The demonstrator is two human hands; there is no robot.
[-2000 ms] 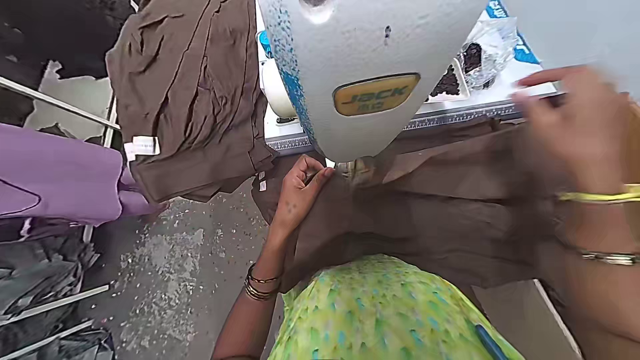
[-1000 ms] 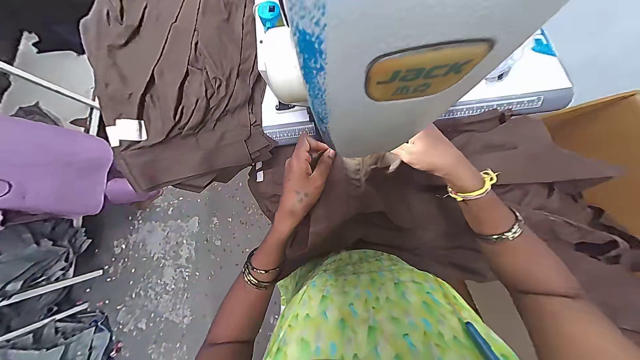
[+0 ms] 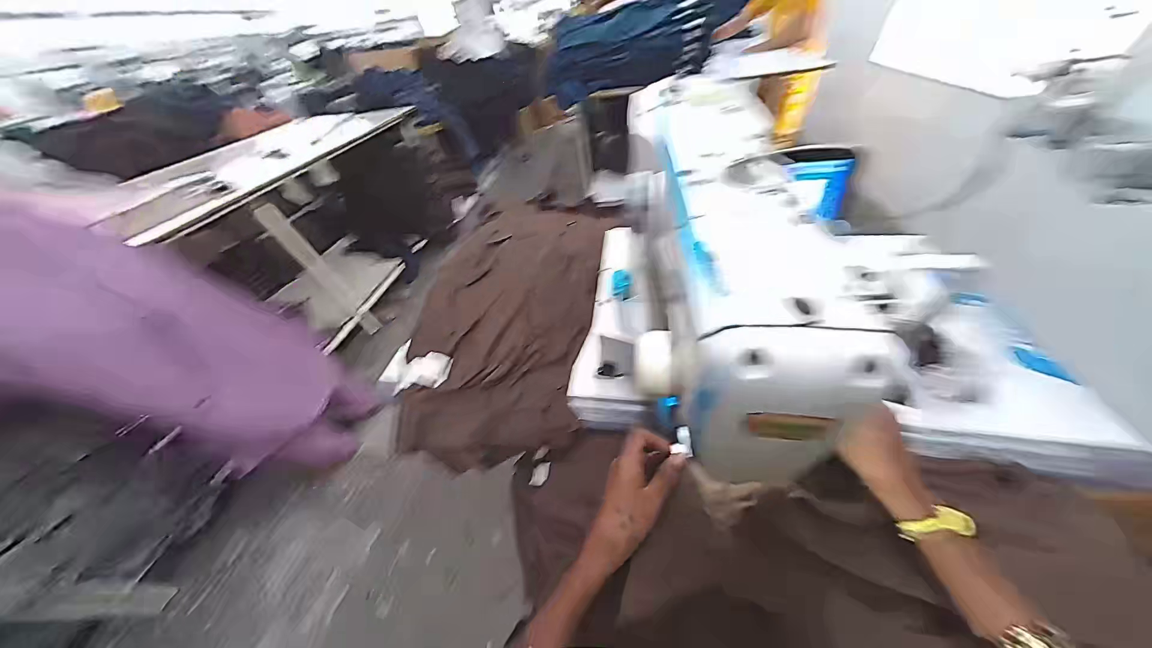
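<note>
A white industrial sewing machine (image 3: 783,387) with blue trim stands at centre right, blurred. Left of its head, my left hand (image 3: 637,490) pinches a small white tag (image 3: 681,443) between thumb and fingertips. My right hand (image 3: 877,454), with a yellow band at its wrist, is at the right side of the machine head; its fingertips are partly hidden, so its hold cannot be told. Brown fabric (image 3: 792,558) spreads beneath both hands and over the lap. A wad of pale cloth or thread (image 3: 724,495) hangs under the head.
A pile of brown garments (image 3: 513,333) lies left of the machine. Purple fabric (image 3: 180,333) extends in from the left, above dark cloth (image 3: 81,504). Behind are a worktable (image 3: 261,171), a blue bin (image 3: 823,180), and a person in yellow (image 3: 792,54) at the top.
The view has swung up, bringing the room behind into sight. My right hand, earlier off to the right and then beside the machine head, remains beside it. My left hand stays at its left side.
</note>
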